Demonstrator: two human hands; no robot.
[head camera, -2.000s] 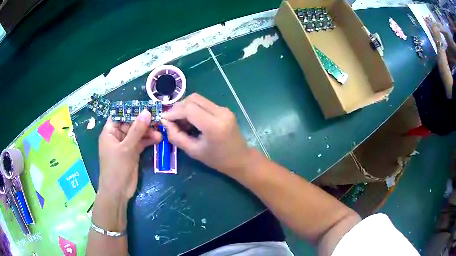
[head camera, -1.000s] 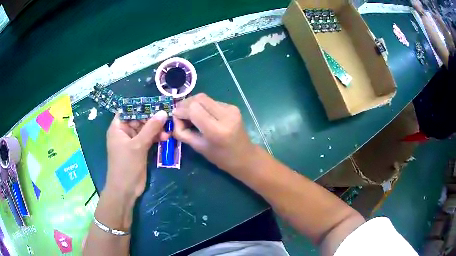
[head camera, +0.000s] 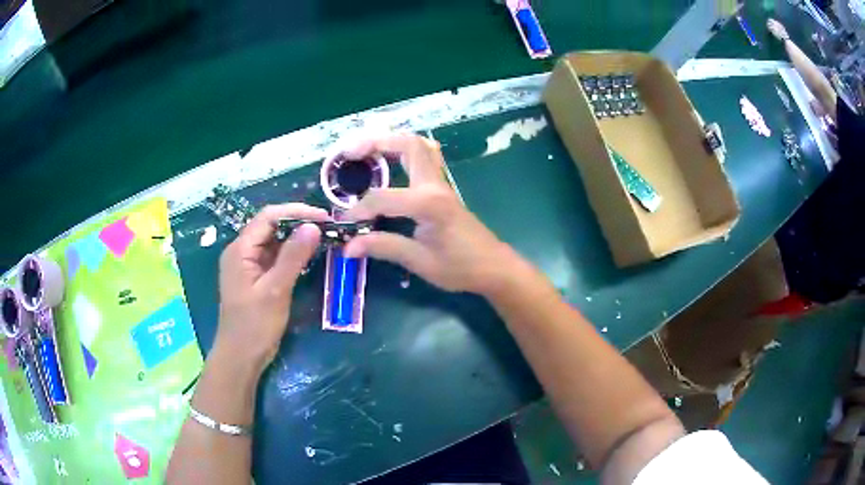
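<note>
A dark circuit board strip (head camera: 327, 230), seen nearly edge-on, is held level between both hands above the fan. My left hand (head camera: 268, 260) pinches its left part. My right hand (head camera: 427, 216) grips its right end with thumb and fingers. Below lies a pale pink handheld fan body (head camera: 330, 313) with a bright blue battery (head camera: 346, 284) in its handle. Its round head (head camera: 355, 180) with dark centre shows above the strip, partly behind my right fingers. The top of the handle is hidden by the hands and strip.
A cardboard box (head camera: 707, 199) at right holds board strips (head camera: 612, 97) and a green board piece (head camera: 634, 180). Two fans (head camera: 43, 284) lie on the lime printed sheet (head camera: 142, 284) at left. Loose boards (head camera: 230, 206) lie behind my left hand. Another fan (head camera: 529, 30) is on the belt. A person's arm (head camera: 806, 71) shows at upper right.
The strip has turned from face-up to nearly edge-on. My right hand has shifted its grip onto the strip's end, fingers spread higher. A fan has appeared on the belt. The camera view has shifted.
</note>
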